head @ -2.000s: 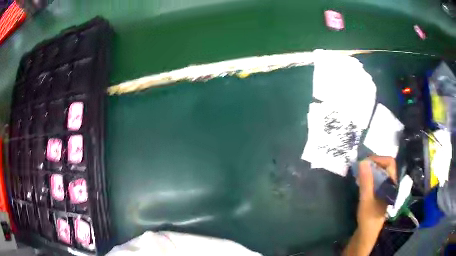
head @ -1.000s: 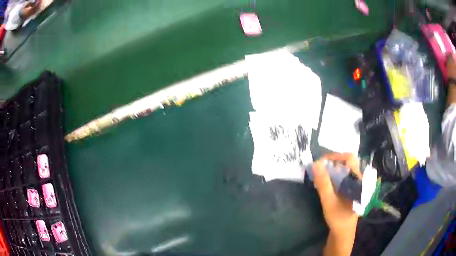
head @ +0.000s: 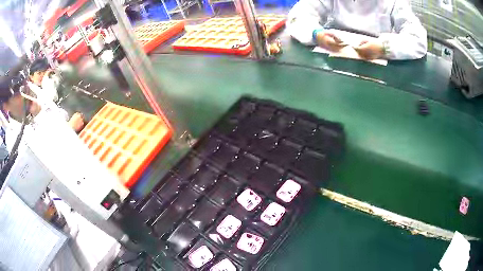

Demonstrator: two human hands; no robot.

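Note:
Neither of my hands is in the picture. A large glossy black blister tray [head: 212, 174] lies in front of me, set at a slant. Its near right pockets hold several pink housings [head: 273, 214] with dark and pale details; its far pockets hold none. One more pink housing [head: 464, 205] lies on the green conveyor belt at the right. Part of a white paper [head: 455, 253] shows at the lower right edge. The syringe is not in view.
Orange trays lie at left [head: 124, 138] and at the back [head: 212, 36]. A metal post [head: 139, 69] rises behind the black tray. A person in white [head: 360, 24] sits across the belt; others are at left. A grey device [head: 468, 66] stands far right.
The view has swung left and up. My right hand with the syringe and most of the papers have left the picture. The black tray now shows at the centre.

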